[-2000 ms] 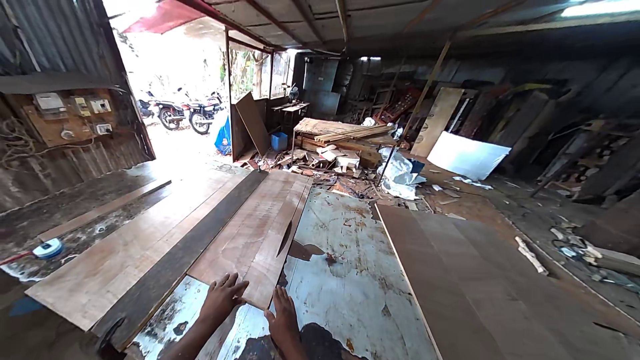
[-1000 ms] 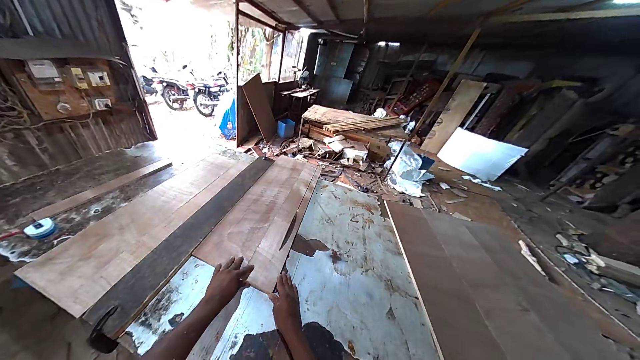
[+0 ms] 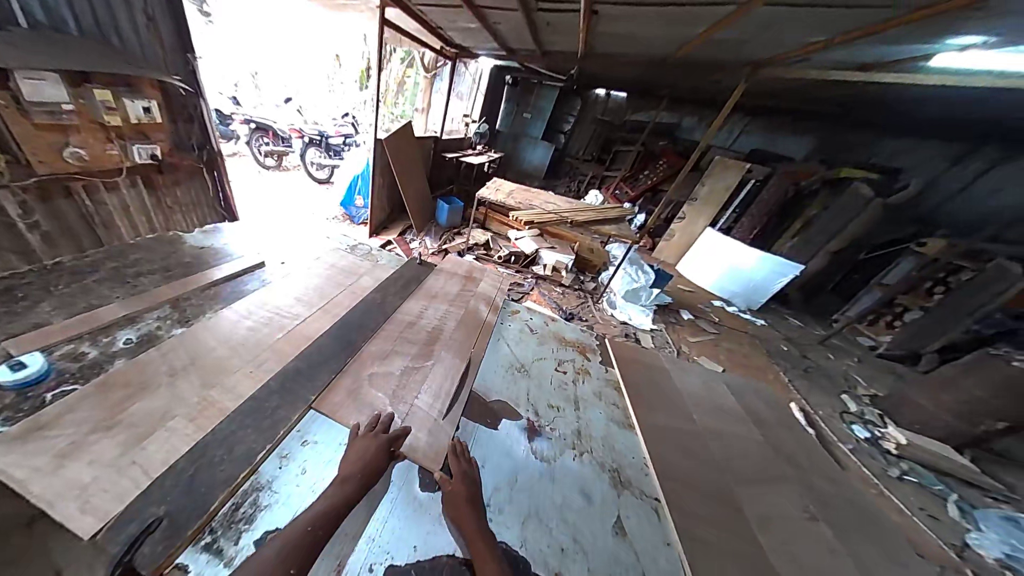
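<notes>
A reddish wood veneer or thin plywood sheet lies lengthwise on a worn, pale-painted work surface. My left hand rests on its near end with the fingers spread. Beside the near right corner, my right hand touches the edge with its fingers extended. Along the sheet's left side runs a long dark board, and a wider light plywood sheet lies left of that board. A dark curved tool handle, partly cut off, is at the board's near end.
A large brown plywood panel lies on the right. Wood offcuts and stacked planks are heaped beyond the work surface. A narrow wood strip and a round blue-and-white container lie at left. A thin post stands beyond.
</notes>
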